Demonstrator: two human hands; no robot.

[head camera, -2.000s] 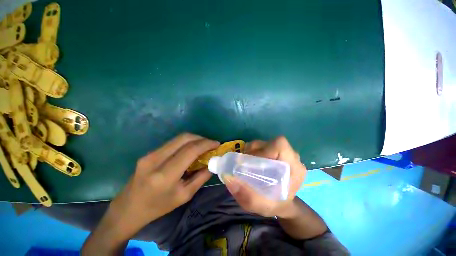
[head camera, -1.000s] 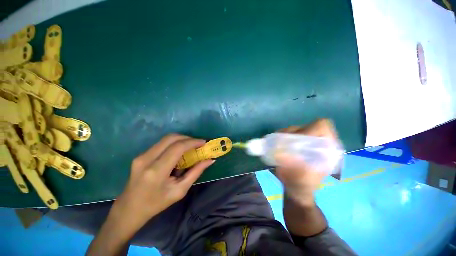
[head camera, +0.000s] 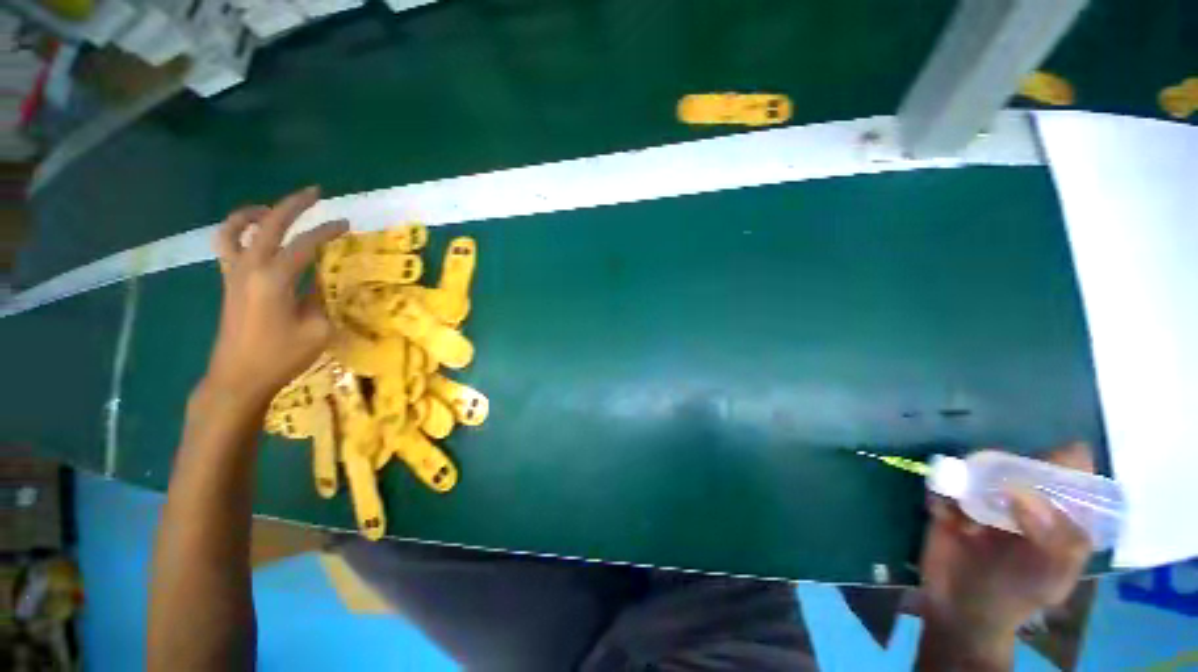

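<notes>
A pile of yellow housings [head camera: 394,348] lies on the green bench [head camera: 631,355], left of centre. My left hand [head camera: 272,295] is at the pile's upper left edge, fingers spread and curved over the outermost housings. Whether it grips one is unclear. My right hand [head camera: 1005,551] holds the translucent white glue bottle [head camera: 1051,499] at the bench's lower right. The bottle lies nearly level, and its thin yellow-green needle [head camera: 896,462] points left over the bench, away from any housing.
A pale rail [head camera: 565,188] and metal post [head camera: 979,79] border the dark green conveyor [head camera: 526,112], which carries spaced yellow housings [head camera: 733,109]. White boxes [head camera: 210,46] stand at the upper left. A white sheet [head camera: 1150,289] covers the bench's right end. Blue floor [head camera: 118,565] shows below.
My left hand has moved from the front edge to the pile; the housing it held is no longer distinguishable. My right hand and bottle are farther right. The view has shifted, showing rail and conveyor.
</notes>
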